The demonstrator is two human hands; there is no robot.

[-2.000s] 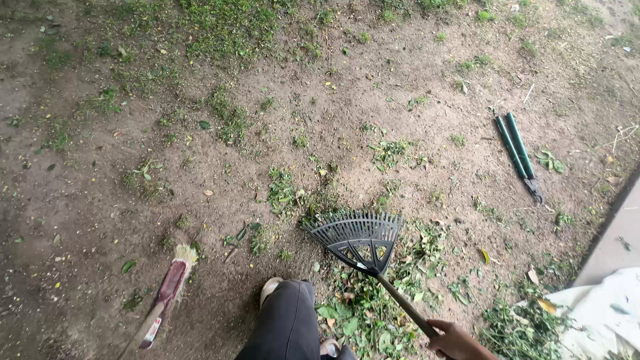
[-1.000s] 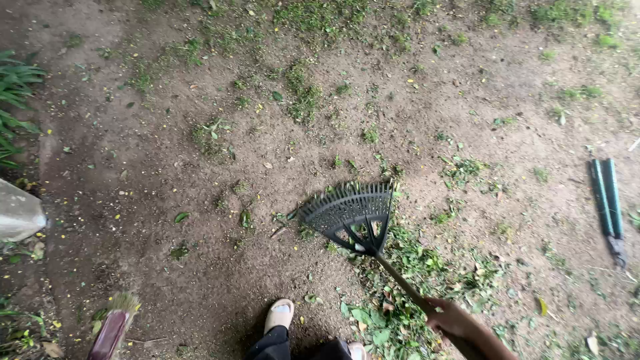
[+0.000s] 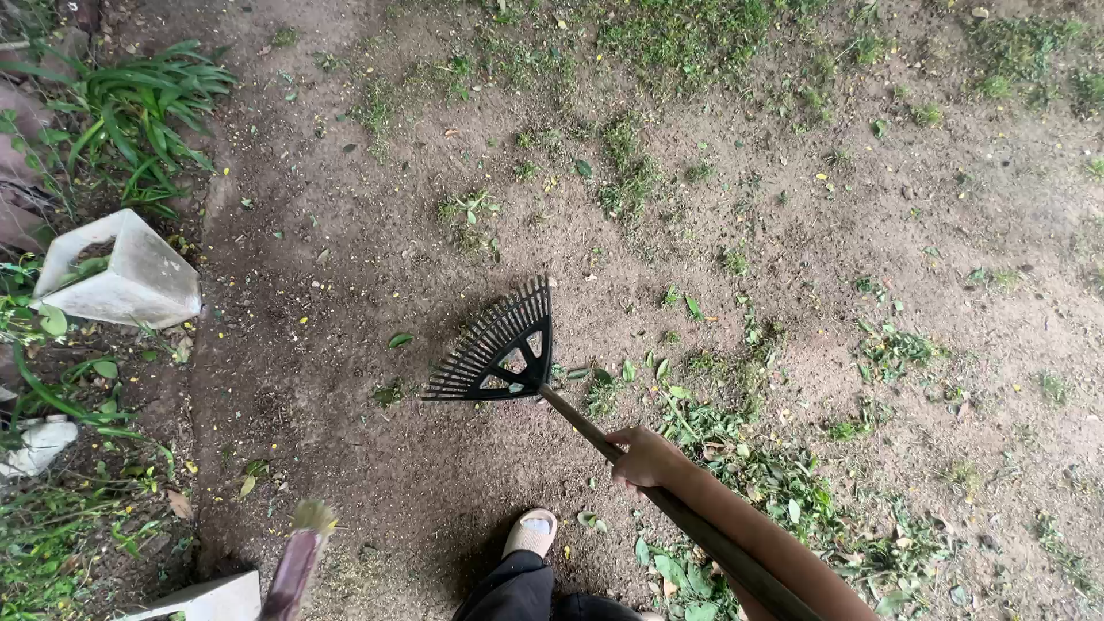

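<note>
My right hand (image 3: 642, 457) is closed around the wooden handle of a black plastic leaf rake (image 3: 509, 358). The rake's head lies on bare soil, left of my hand, its tines pointing up and to the left. Behind and right of the rake, a loose pile of cut leaves (image 3: 776, 492) spreads over the ground, partly beneath my forearm. My left hand does not show in the frame.
A white planter (image 3: 129, 280) lies tipped at the left by a leafy green plant (image 3: 147, 112). Another white block-like piece (image 3: 216, 599) and a broom with a maroon head (image 3: 297, 561) are at the bottom left. My sandalled foot (image 3: 530, 533) stands below the rake.
The rake in my right hand has moved left, off the leaf pile onto barer soil. The view has shifted left, bringing in the planter and plant and losing the green-handled loppers.
</note>
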